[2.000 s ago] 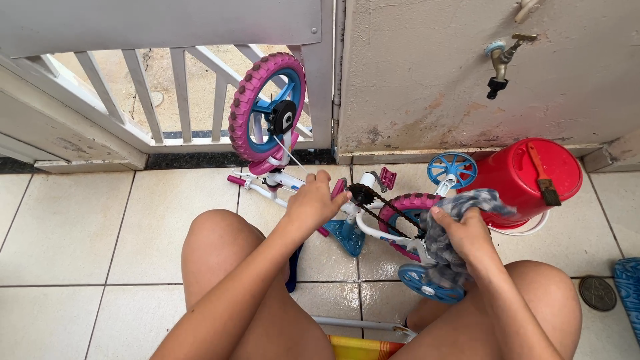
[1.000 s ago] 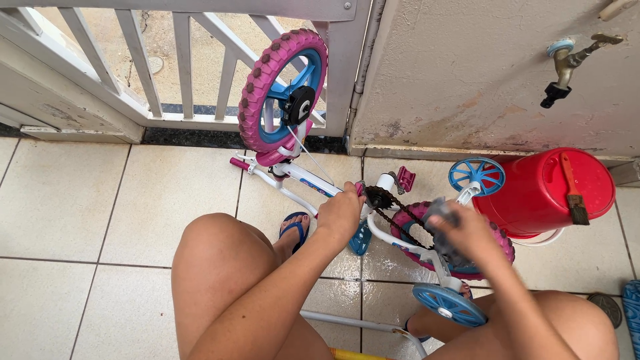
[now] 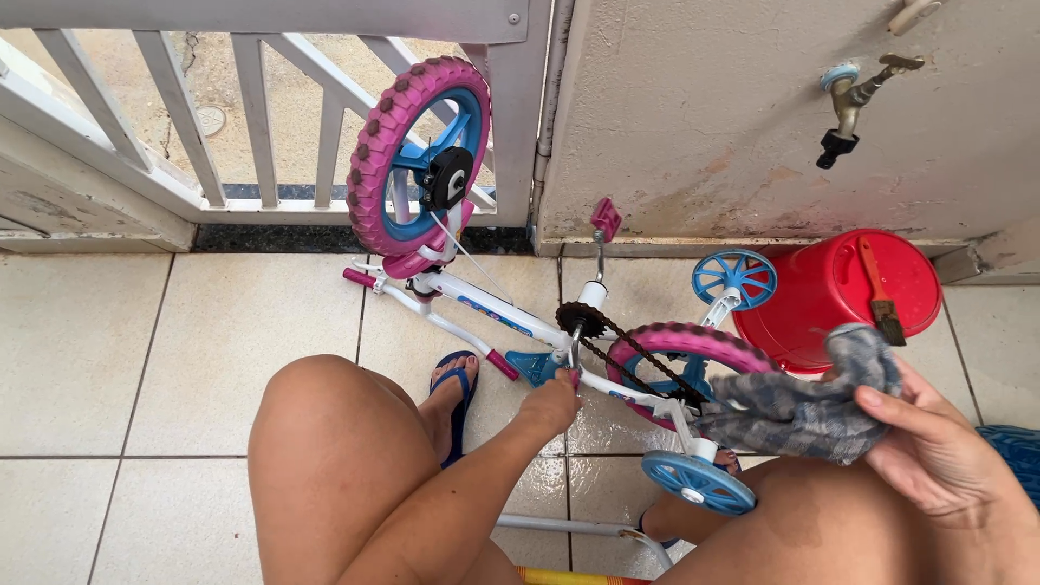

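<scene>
A small white, pink and blue child's bicycle lies upside down or tipped on the floor, its pink front wheel raised against the gate. My left hand grips a pedal by the crank, below the rusty chain. To the right, my right hand holds a grey checked cloth, which hangs over part of the pink rear wheel. Two blue training wheels are at the rear, one near my knee and the other beside the bucket.
An overturned red bucket bears a paintbrush on its base. A brass tap juts from the wall above. The white metal gate stands behind the front wheel. A blue woven item is at the right edge. Floor tiles are wet near the bicycle.
The cloth in my right hand has moved off the chain area, to the right. My left hand has moved down with the pedal, and the opposite pedal now stands higher.
</scene>
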